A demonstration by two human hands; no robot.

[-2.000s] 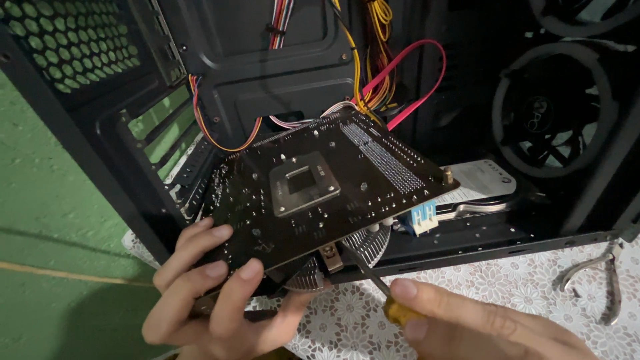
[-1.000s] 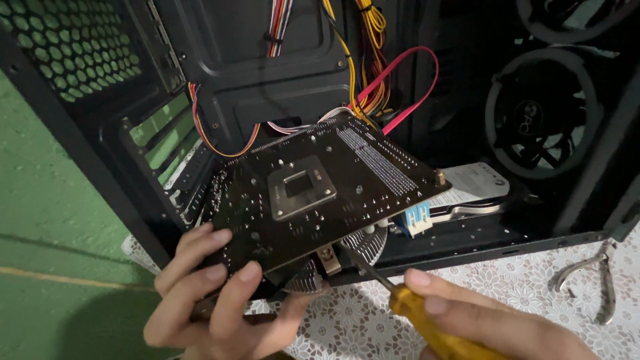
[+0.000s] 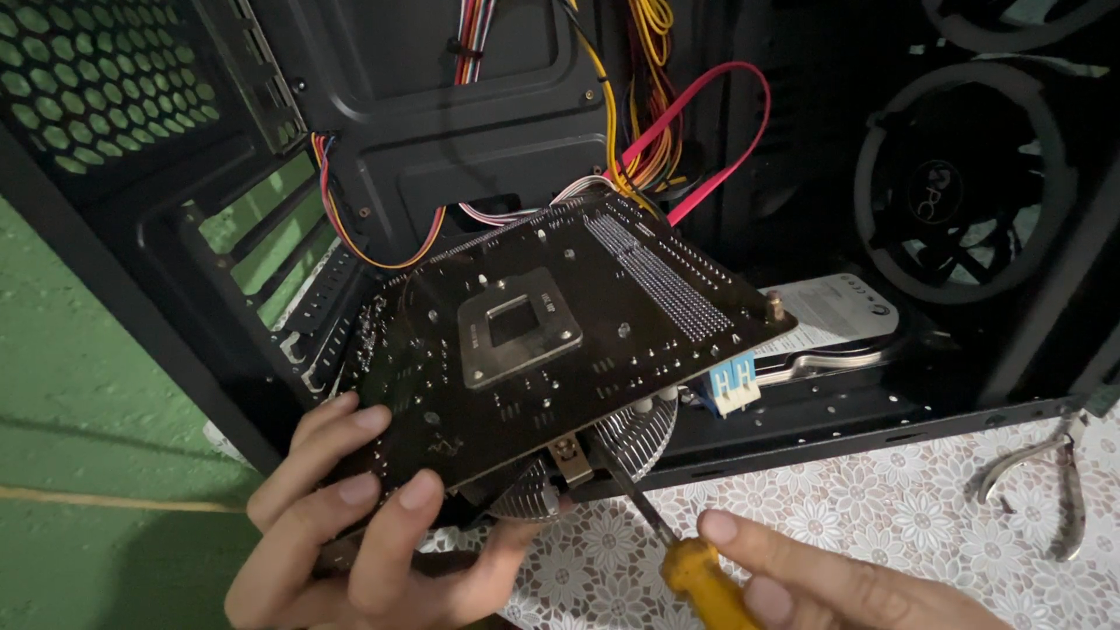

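Observation:
A black motherboard (image 3: 604, 350), its solder side up, is tilted in the opening of a computer case. My left hand (image 3: 376, 525) grips its lower left edge, fingers on top and thumb beneath. A metal CPU backplate (image 3: 520, 328) is fixed on the board. Below the board's front edge shows a round finned heatsink (image 3: 643, 437) with a metal clip (image 3: 570, 459) beside it. My right hand (image 3: 840, 577) holds a screwdriver by its yellow handle (image 3: 709, 582); the shaft reaches up to the heatsink near the clip, and its tip is hidden. A brass standoff (image 3: 774, 306) sits at the board's right corner.
The black computer case (image 3: 472, 131) surrounds the board. Yellow cables (image 3: 652, 26) and a red flat cable (image 3: 761, 114) hang behind it. A hard drive (image 3: 840, 306) and a case fan (image 3: 962, 184) are at the right. Pliers (image 3: 1063, 490) lie on the patterned tablecloth (image 3: 919, 516).
Two seconds ago less of the yellow handle showed; my right hand has since shifted down and right along it. My left hand keeps its hold on the motherboard.

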